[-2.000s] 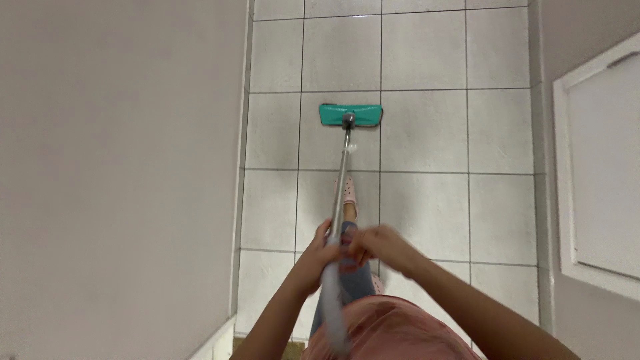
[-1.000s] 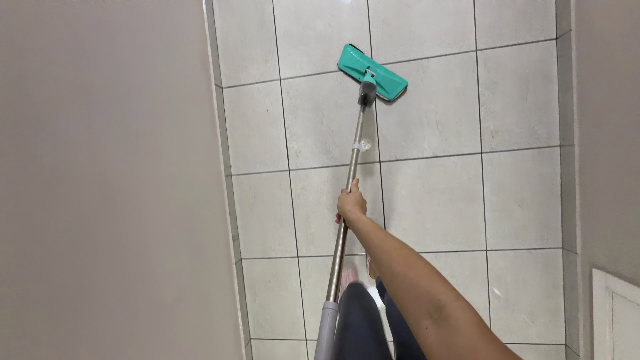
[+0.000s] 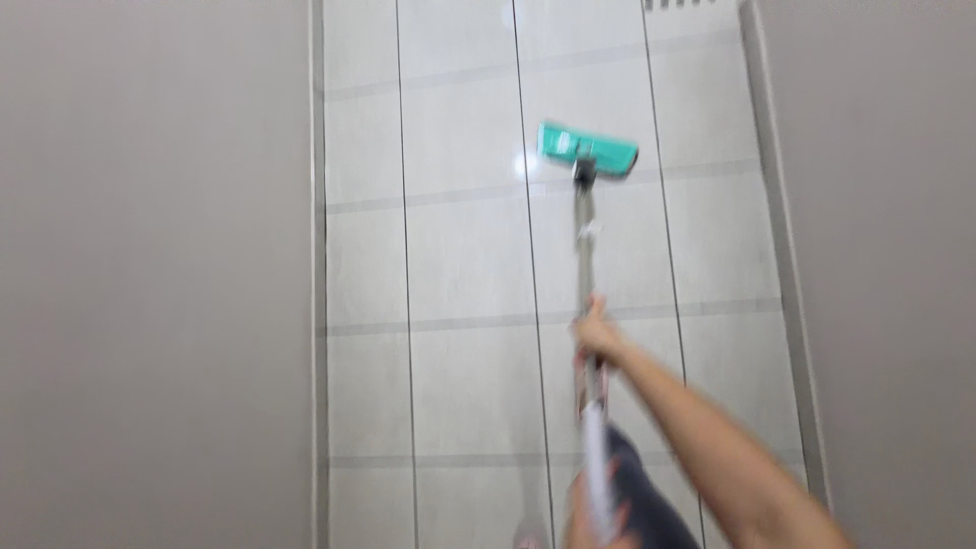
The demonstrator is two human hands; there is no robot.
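A flat mop with a teal head (image 3: pixel 589 148) rests on the tiled floor, its metal pole (image 3: pixel 585 263) running down toward me. My right hand (image 3: pixel 598 335) is wrapped around the middle of the pole. Lower down, my left hand (image 3: pixel 591 511) grips the light grey sleeve (image 3: pixel 597 465) at the pole's upper end, close to my leg. A small white piece (image 3: pixel 589 230) shows on the pole between the mop head and my right hand. The picture is blurred by motion.
Pale floor tiles (image 3: pixel 469 389) with dark joints stretch between a grey wall (image 3: pixel 152 274) on the left and another (image 3: pixel 877 229) on the right. A slotted grate (image 3: pixel 681 3) shows at the top edge. My legs and feet are at the bottom.
My right hand, near my left on the pole two seconds ago, has moved down the pole toward the mop head. The view has shifted along the floor, and the grate has come into sight.
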